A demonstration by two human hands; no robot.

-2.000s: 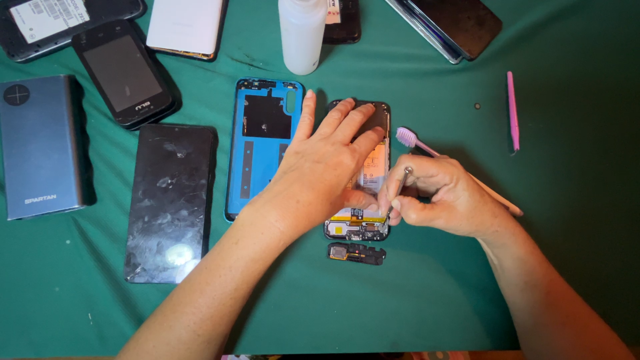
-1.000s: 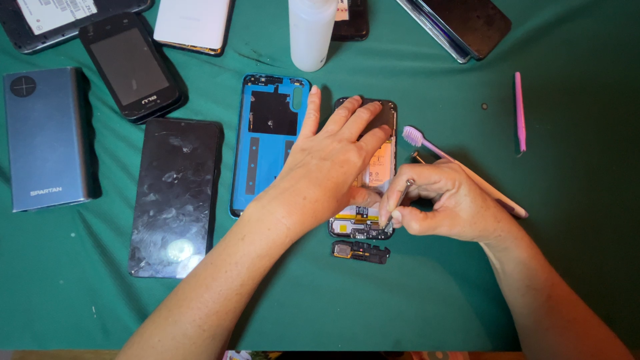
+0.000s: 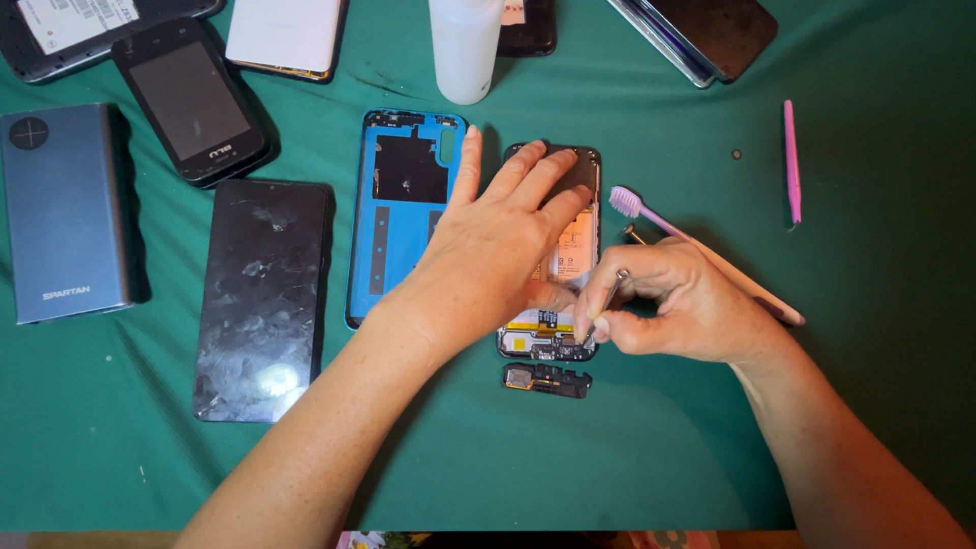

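Note:
An opened smartphone [image 3: 576, 244] lies in the middle, its battery and lower circuit board [image 3: 553, 347] showing. My left hand [image 3: 503, 229] rests spread across it, fingertips at its top end and thumb low over the battery; the index finger reaches the edge of a blue phone back cover [image 3: 400, 252]. My right hand [image 3: 663, 297] pinches a thin metal tool [image 3: 616, 288], whose lower end is at the board's right part, mostly hidden by the fingers. Just below the phone lies a black loudspeaker module [image 3: 547, 380]. Behind my right hand is a toothbrush [image 3: 663, 219], partly covered.
A dark smartphone [image 3: 263, 305], a power bank [image 3: 65, 213] and a small black phone [image 3: 191, 99] lie left. A white plastic bottle [image 3: 467, 53] stands behind the blue cover. A pink tool [image 3: 792, 164] is right, near a small round piece [image 3: 736, 154]. More phones [image 3: 717, 30] lie at the back.
Both hands keep nearly the same places over the opened phone. The right hand's fingers and the metal tool have shifted slightly at the lower board.

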